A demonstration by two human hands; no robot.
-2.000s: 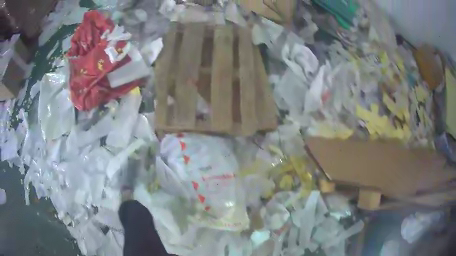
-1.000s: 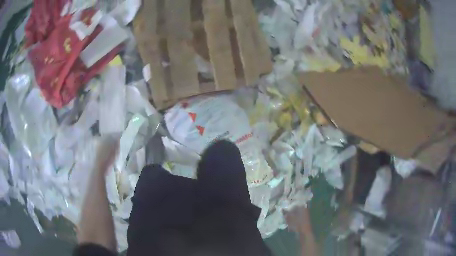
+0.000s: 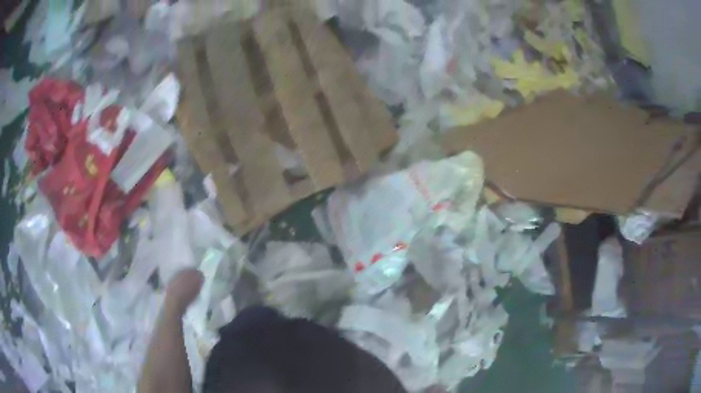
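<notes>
My left hand point(image 3: 184, 290) is bare and blurred, low at left centre over the white scraps; its fingers cannot be made out. My right hand cannot be made out. A white plastic bag with red marks point(image 3: 396, 219) lies crumpled on the scrap heap in front of me, right of centre. The wooden pallet point(image 3: 280, 115) lies tilted on the heap beyond it. White and clear film scraps point(image 3: 307, 276) surround the bag and lie below my left hand.
A red bag point(image 3: 84, 180) lies on the heap at left. A flat cardboard sheet point(image 3: 561, 153) lies at right, over a dark gap and brown cardboard. Green floor point(image 3: 519, 330) shows at lower right. Yellow scraps point(image 3: 538, 73) lie at the back right.
The white bag has shifted right and turned, baring green floor at the pallet's near edge. The pallet appears more tilted as the view moves. My right hand has dropped out of clear view.
</notes>
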